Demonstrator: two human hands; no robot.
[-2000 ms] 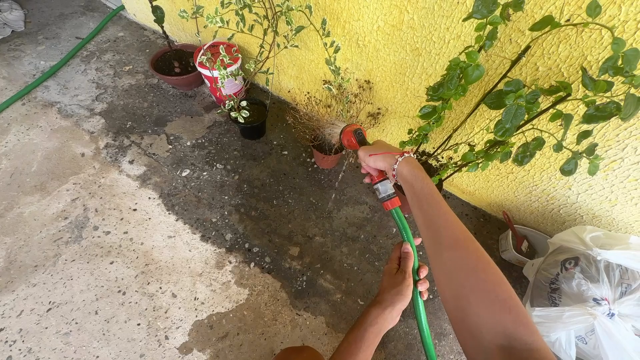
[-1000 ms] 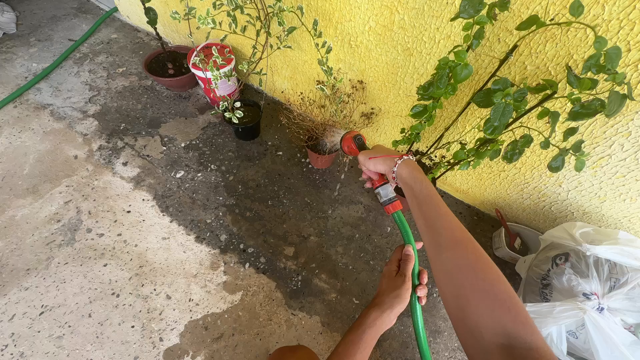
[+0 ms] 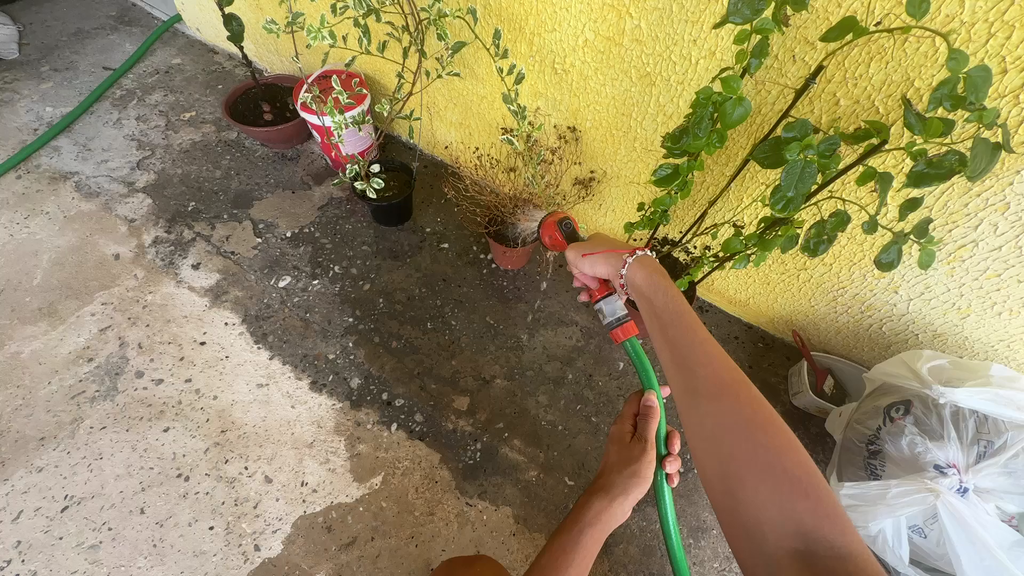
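Note:
My right hand point(image 3: 602, 262), with a beaded bracelet at the wrist, grips the handle of a red and black hose spray nozzle point(image 3: 559, 231). Water sprays from its head into a small terracotta-coloured pot point(image 3: 510, 253) holding a dry, twiggy plant point(image 3: 500, 188), and some drips fall below the nozzle. Lower down, my left hand point(image 3: 645, 446) is closed around the green garden hose point(image 3: 667, 512), just below the grey and red connector point(image 3: 614, 313). Part of the right hand's fingers is hidden behind the handle.
Along the yellow textured wall point(image 3: 608, 96) stand a black pot point(image 3: 391, 194), a red and white bucket point(image 3: 336, 116), a brown pot point(image 3: 268, 112) and a tall leafy plant point(image 3: 792, 180). A white tub point(image 3: 848, 376) and a tied plastic bag point(image 3: 928, 464) are at right. Wet patches darken the concrete floor.

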